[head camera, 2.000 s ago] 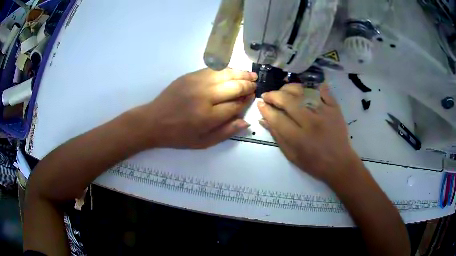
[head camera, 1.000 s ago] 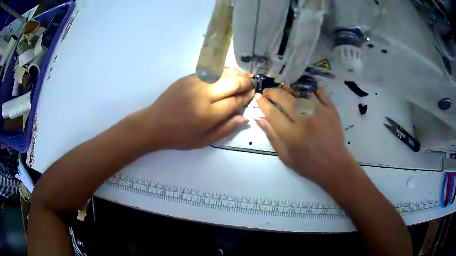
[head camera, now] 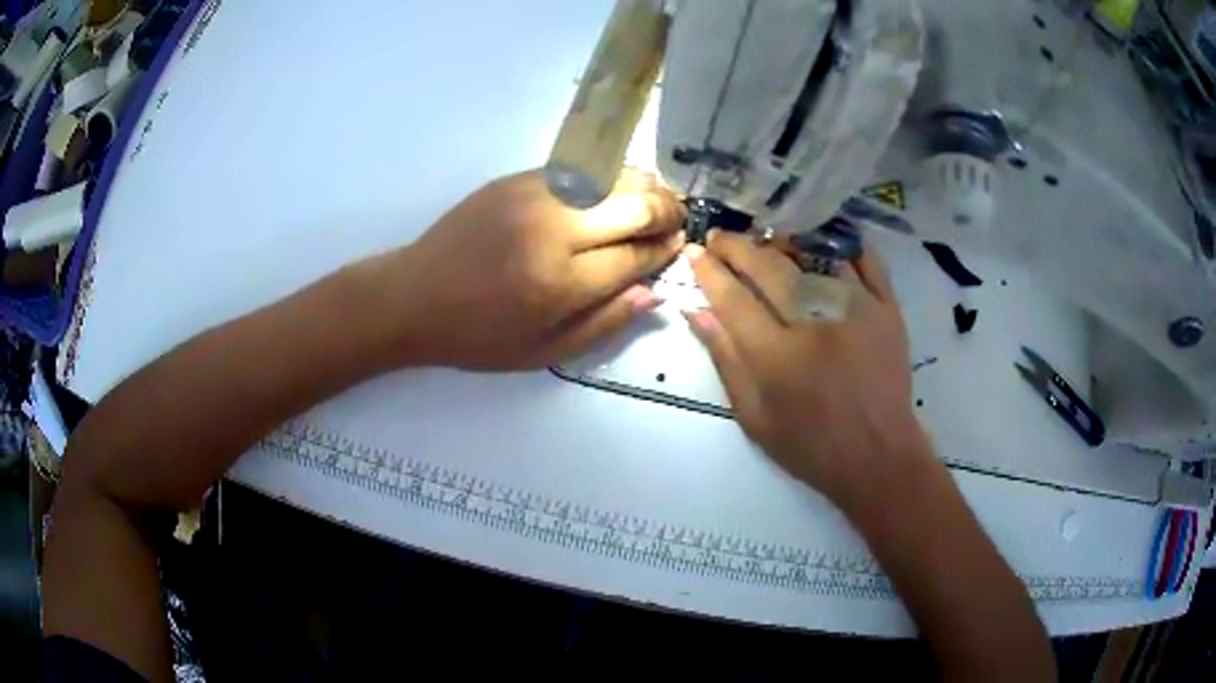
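A small piece of dark cloth (head camera: 727, 218) lies under the presser foot (head camera: 696, 220) of the white sewing machine (head camera: 747, 100). Only a little of the cloth shows; the fingers hide the rest. My left hand (head camera: 534, 274) is left of the foot, its fingertips pressed on the cloth's left edge. My right hand (head camera: 814, 347) is right of and in front of the foot, fingertips on the cloth's near side. Both hands are bare. The machine lamp (head camera: 607, 114) shines on my left fingers.
Black thread snips (head camera: 1060, 396) lie open at the right, near dark scraps (head camera: 951, 263). A purple basket (head camera: 100, 187) with spools stands at the left edge. A printed ruler (head camera: 574, 523) runs along the front edge. A red and blue item (head camera: 1172, 552) is at the right edge.
The camera view has shifted slightly. Less of the dark cloth shows at the foot than two seconds ago, and the fingertips are closer to the foot. Both hands remain on the cloth.
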